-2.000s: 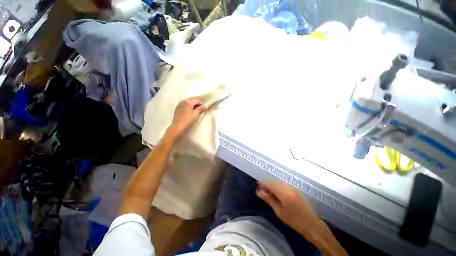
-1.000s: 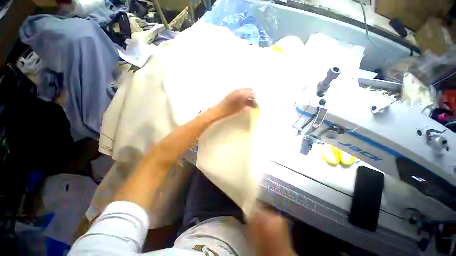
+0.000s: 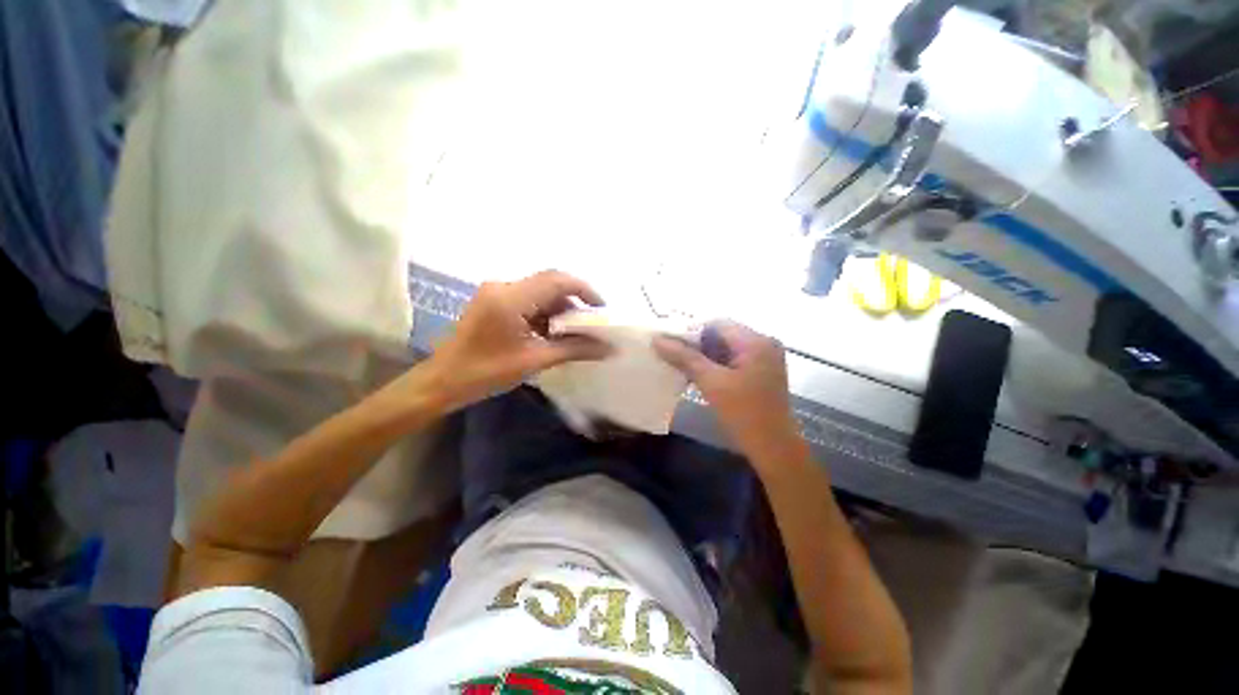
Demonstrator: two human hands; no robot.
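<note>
A small cream fabric piece (image 3: 618, 380) is held by its upper edge between my two hands, over the table's front edge and my lap. My left hand (image 3: 523, 333) pinches its left end with thumb and fingers. My right hand (image 3: 734, 378) pinches its right end. The top edge looks folded over. The lower part hangs down, and its lower left is blurred. Large cream fabric panels (image 3: 258, 204) lie at the left of the table and drape over its edge.
The white sewing machine (image 3: 1006, 190) stands at the right, with yellow scissor loops (image 3: 897, 284) beneath its arm. A black smartphone (image 3: 962, 394) lies near the front edge, right of my hands. The table edge (image 3: 870, 437) carries a ruler scale. Blue-grey cloth (image 3: 55, 149) hangs far left.
My right hand has come up from the lap to the table edge. My left hand has moved down beside it, and both now hold the small piece. The view has shifted down.
</note>
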